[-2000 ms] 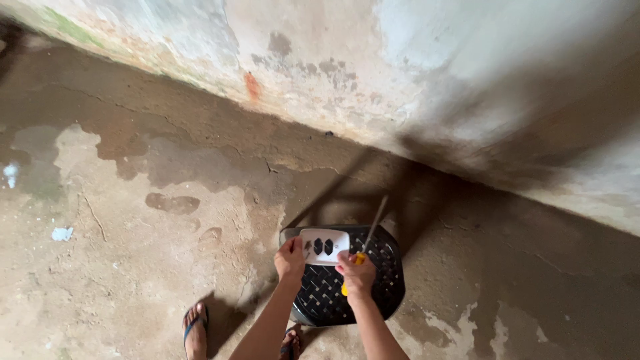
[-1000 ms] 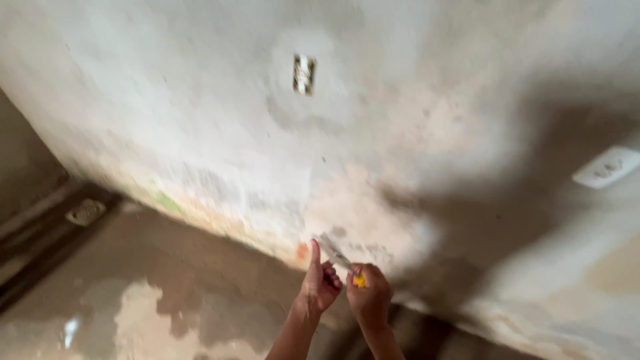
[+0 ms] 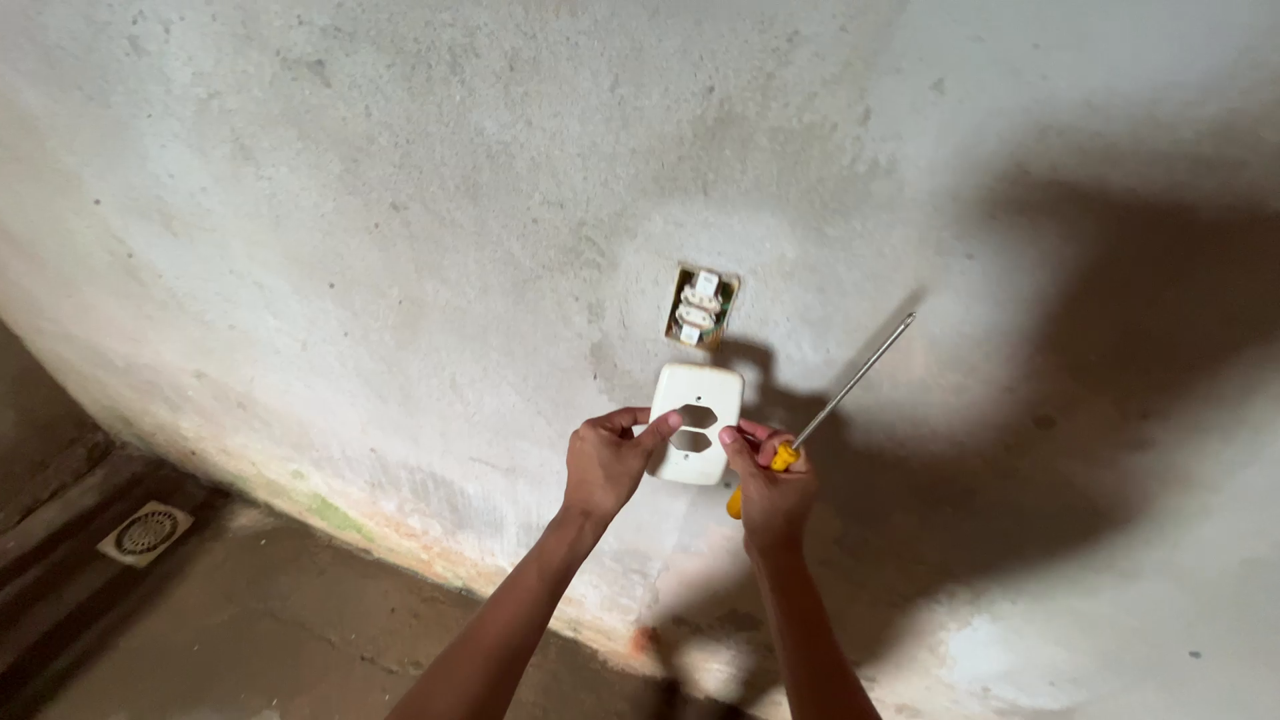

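Note:
A white double-socket cover plate (image 3: 708, 379) is held upright in front of the wall by both hands. My left hand (image 3: 610, 460) grips its left edge, thumb over the front beside the two openings. My right hand (image 3: 780, 490) pinches its right edge and also holds a screwdriver (image 3: 855, 380) with a yellow handle, its metal shaft pointing up and right. Just above the plate, an uncovered double socket (image 3: 698, 308) sits in a rectangular wall box, with some wires visible around it.
The plastered wall (image 3: 450, 250) is stained and rough, with peeling near its base. A square floor drain grate (image 3: 147, 534) lies at the lower left on the damp concrete floor (image 3: 290, 610). Dark shadows fall across the wall at right.
The view has swung up from the floor and black stool to the wall. The cover plate, in my hands over the stool two seconds ago, is now held just below the wall box.

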